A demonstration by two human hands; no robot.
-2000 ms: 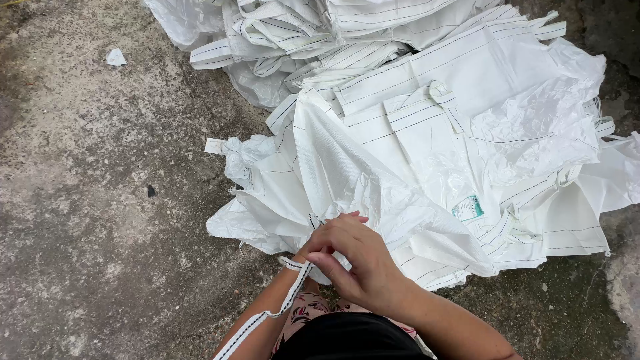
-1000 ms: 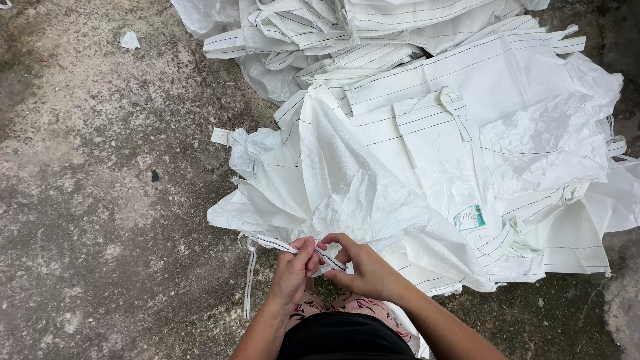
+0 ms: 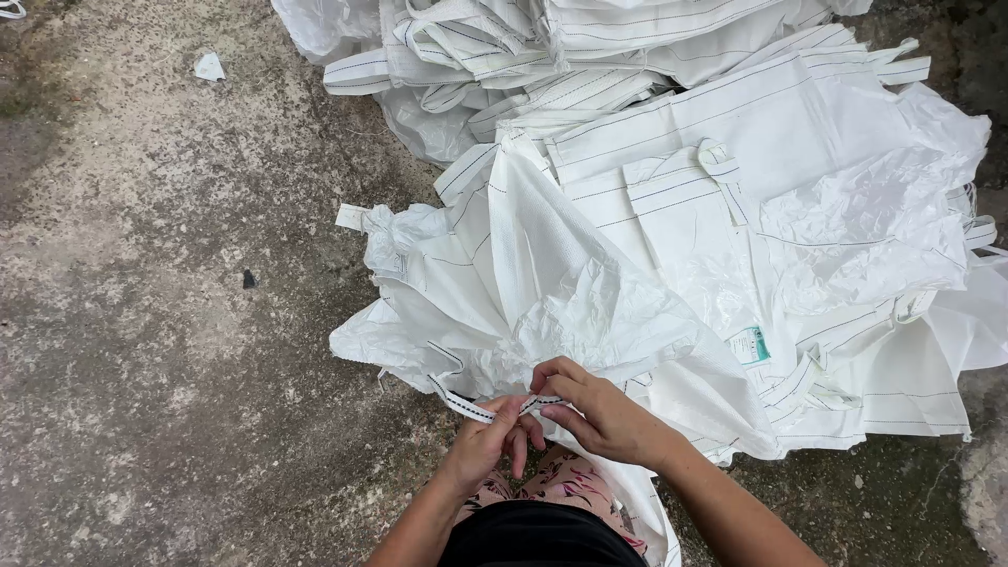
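Note:
A narrow white woven tie strap with a dashed black line (image 3: 465, 406) runs between my hands, just above my knees. My left hand (image 3: 492, 441) pinches it between thumb and fingers. Close by on the right, my right hand (image 3: 579, 405) grips the strap with thumb and fingertips. Beyond my hands lies a crumpled white woven bulk bag (image 3: 520, 268), one corner raised in a peak, with thin film-like cloth at its near side. It rests over a flattened white bag with a green-and-white label (image 3: 748, 346) that bears writing.
More folded white bulk bags with lifting loops (image 3: 472, 39) are piled at the top. Rough, stained concrete ground (image 3: 181, 378) lies to the left, with a white scrap (image 3: 209, 67) and a small dark chip (image 3: 249, 279) on it. Bags spread to the right edge.
The strap end that hung down at the left one second ago now lies up against the bag. Two seconds ago my hands overlapped; now they are side by side on the strap.

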